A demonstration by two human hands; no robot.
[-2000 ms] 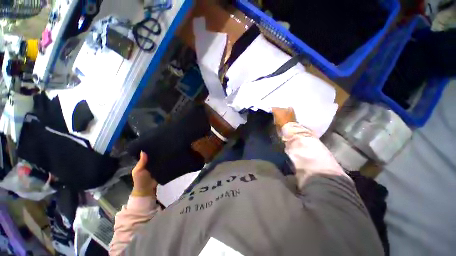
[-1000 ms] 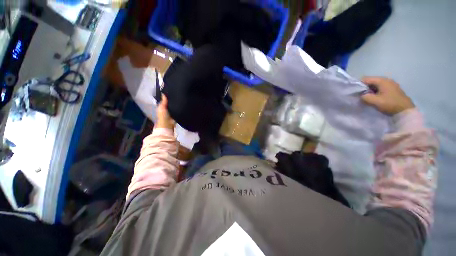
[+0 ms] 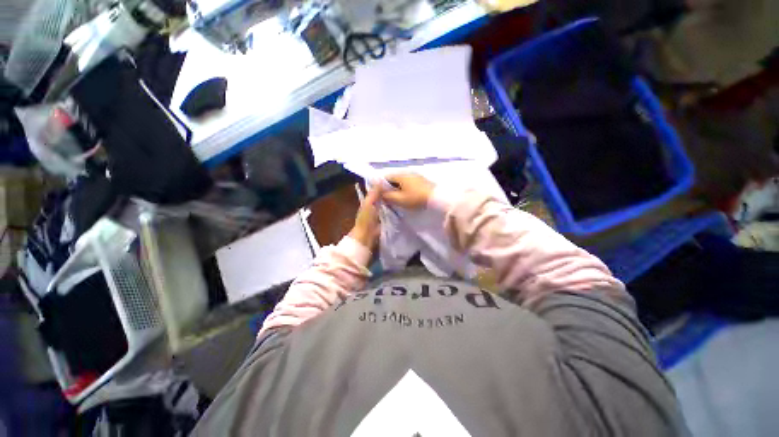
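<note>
A bundle of creased white sheets (image 3: pixel 417 102) spreads out in front of my body, with its lower part bunched down toward my lap. My right hand (image 3: pixel 408 191) grips the bunched lower part of the sheets. My left hand (image 3: pixel 367 220) is close against my right hand, its fingers closed at the left edge of the same bunched sheets. The fingertips of both hands nearly touch and are partly hidden in the white folds.
The white machine table (image 3: pixel 265 90) at the upper left bears a small black piece (image 3: pixel 204 97) and scissors (image 3: pixel 365 49). Black cloth (image 3: pixel 141 128) hangs over its left side. A blue crate (image 3: pixel 589 128) with black cloth is at the right. A white basket (image 3: pixel 130 286) is at the lower left.
The black cloth that was in my left hand is gone from it. My right hand has moved left from the far right with the white sheets, and both hands are now together. The view has turned.
</note>
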